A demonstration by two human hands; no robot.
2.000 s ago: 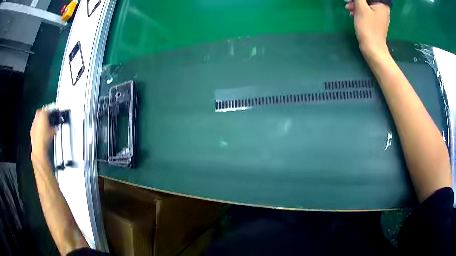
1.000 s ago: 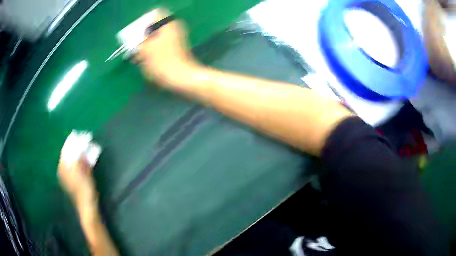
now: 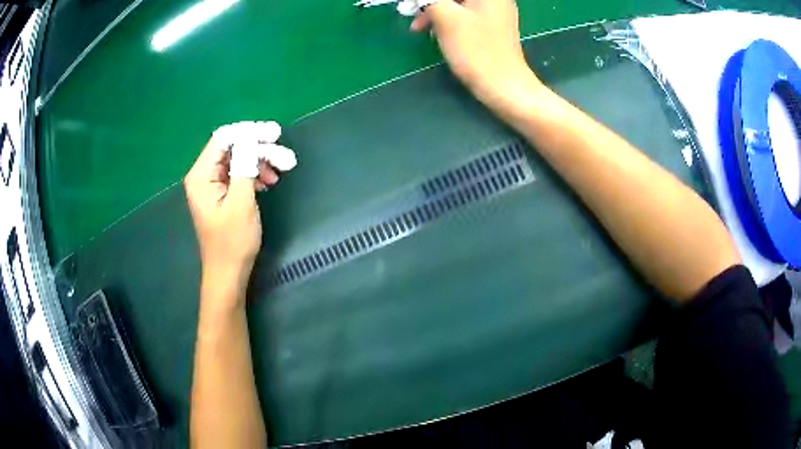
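Observation:
My left hand (image 3: pixel 230 197), with white finger cots, is over the upper edge of the dark green mat (image 3: pixel 422 351). Its fingers are curled with the tips apart, and nothing shows in them. My right hand (image 3: pixel 479 39) is at the top edge, over the glossy green belt, partly cut off. Thin pale tips, like tweezers (image 3: pixel 376 3), stick out to its left; the grip is not clear. A carrier strip (image 3: pixel 395 226) with ladder-like dark bars lies slanted on the mat between my forearms, a shorter row beside its right part.
Black phone frames (image 3: pixel 114 359) lie at the mat's lower left. More frames lie on the metal-edged white ledge (image 3: pixel 19 210) at far left. A blue ring-shaped reel (image 3: pixel 754 149) stands on the white surface (image 3: pixel 676 44) at right. The glossy green belt (image 3: pixel 263 70) runs behind the mat.
The view has swung. My left hand has left the white ledge and is now over the mat's upper edge. The white thing at my right hand one second ago now barely shows.

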